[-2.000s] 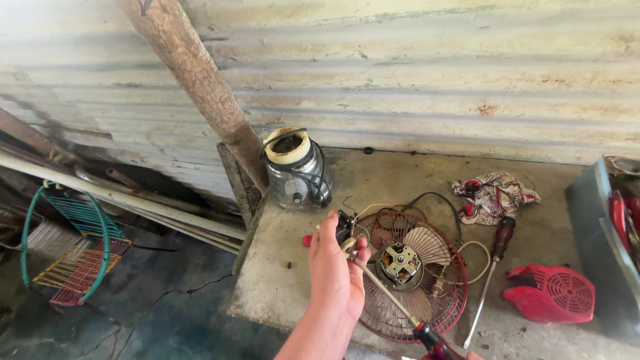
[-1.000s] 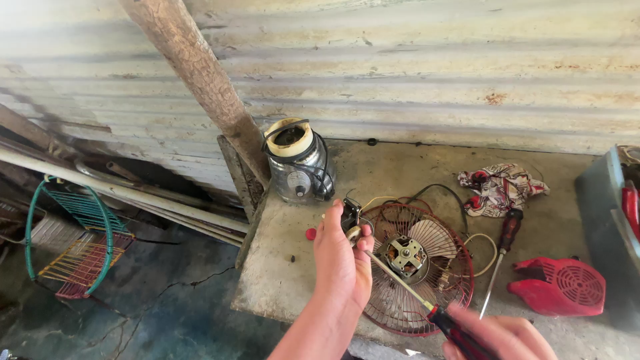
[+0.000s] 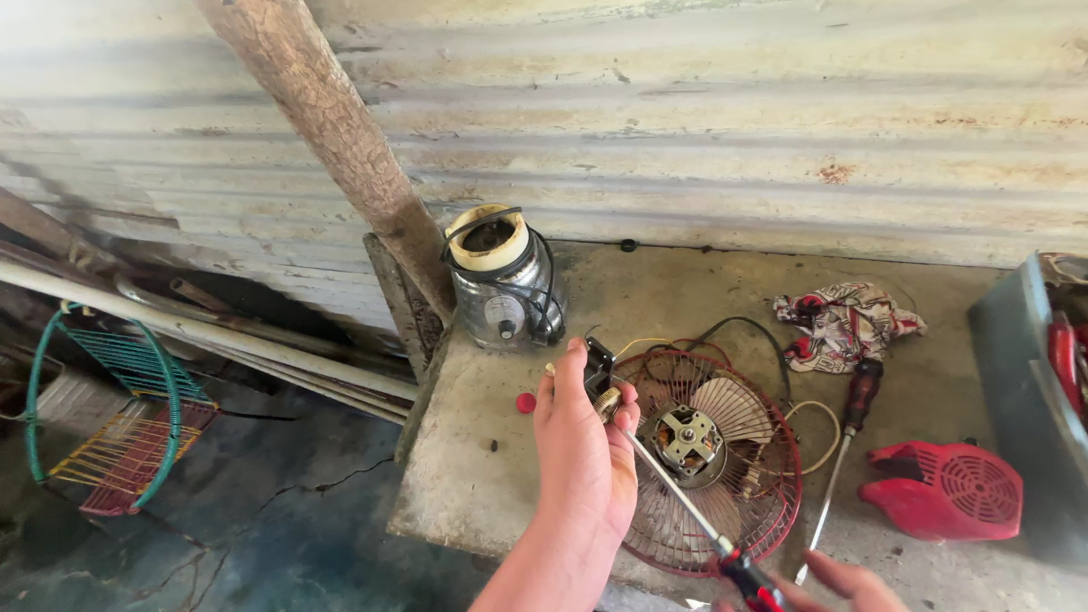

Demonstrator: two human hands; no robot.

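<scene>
My left hand [image 3: 586, 459] holds a small black part [image 3: 599, 361] with a brass-coloured gear [image 3: 607, 403], over the left edge of a red wire fan cage [image 3: 790, 493]. The shaft of a screwdriver [image 3: 680, 495] meets the part near my left fingers. At the bottom edge my right hand [image 3: 837, 586] is at its red and black handle, partly out of view and blurred; its grip is unclear. An open fan motor [image 3: 687, 440] sits in the middle of the cage, with wires around it. A second screwdriver [image 3: 833, 484] and a red plastic housing [image 3: 960, 490] lie to the right.
A metal appliance base [image 3: 503, 297] wrapped in black cord stands at the back left. A crumpled patterned cloth [image 3: 850, 327] and a blue-grey bin [image 3: 1024, 408] are on the right. A red cap [image 3: 526, 403] lies near my left hand. Beyond the bench's left edge is a corded chair [image 3: 136, 416].
My right hand, barely in view two seconds ago, came in over the screwdriver handle and is now lower at the frame's edge. The left hand keeps hold of the black part.
</scene>
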